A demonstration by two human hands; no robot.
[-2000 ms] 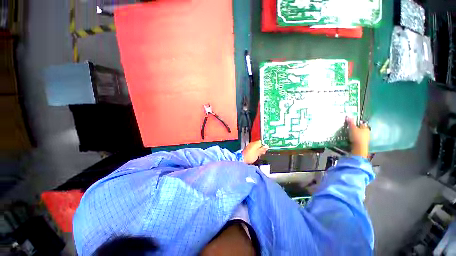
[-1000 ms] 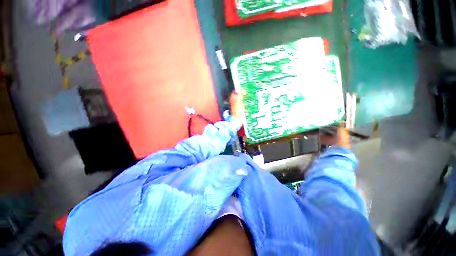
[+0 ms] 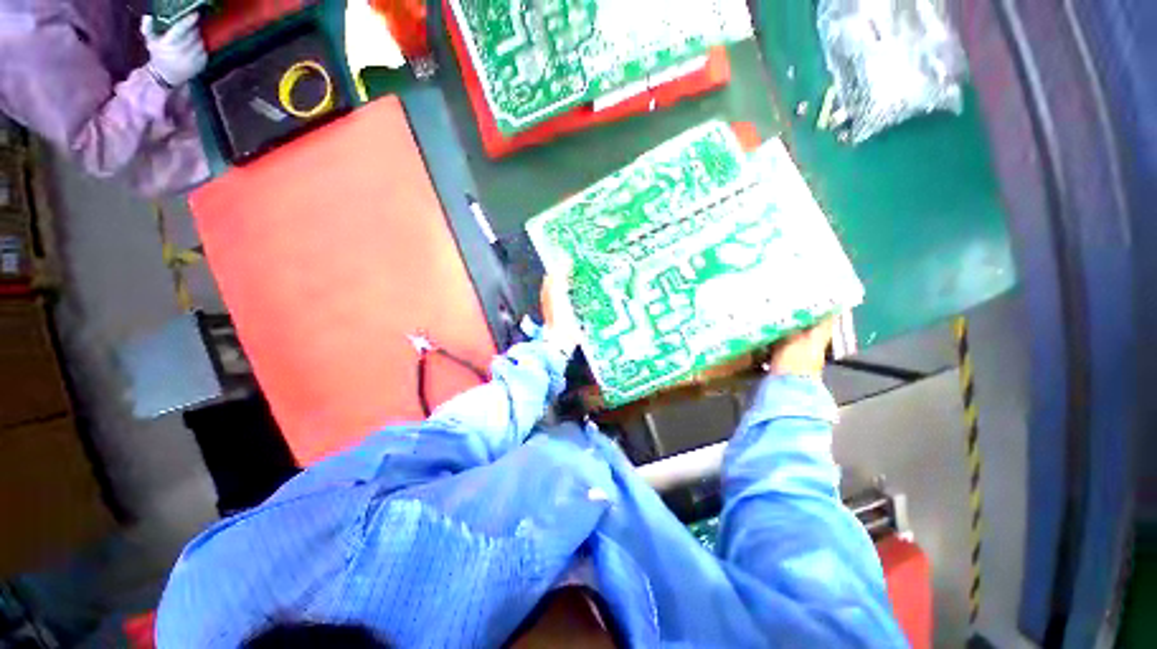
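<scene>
A green circuit board (image 3: 692, 260) lies solder side up in front of me, its right half washed out by glare. My left hand (image 3: 558, 311) holds its left edge. My right hand (image 3: 802, 347) holds its near edge at the right corner, fingers partly hidden under the board. A bit of red support (image 3: 749, 134) shows behind the board's far edge. Whether the board is lifted off it I cannot tell.
Cutters (image 3: 423, 345) lie on the red mat (image 3: 336, 273) at left. A marker pen (image 3: 481, 219) lies beside the mat. Another board (image 3: 546, 57) sits on a red support beyond. A black tray holds a yellow ring (image 3: 305, 90). A gloved hand (image 3: 176, 51) shows far left. Bubble-wrap (image 3: 891, 64) lies right.
The view has turned and shifted, bringing the tray and another person's arm into view. My right hand has come to the board's near right corner. My left hand stays at the left edge.
</scene>
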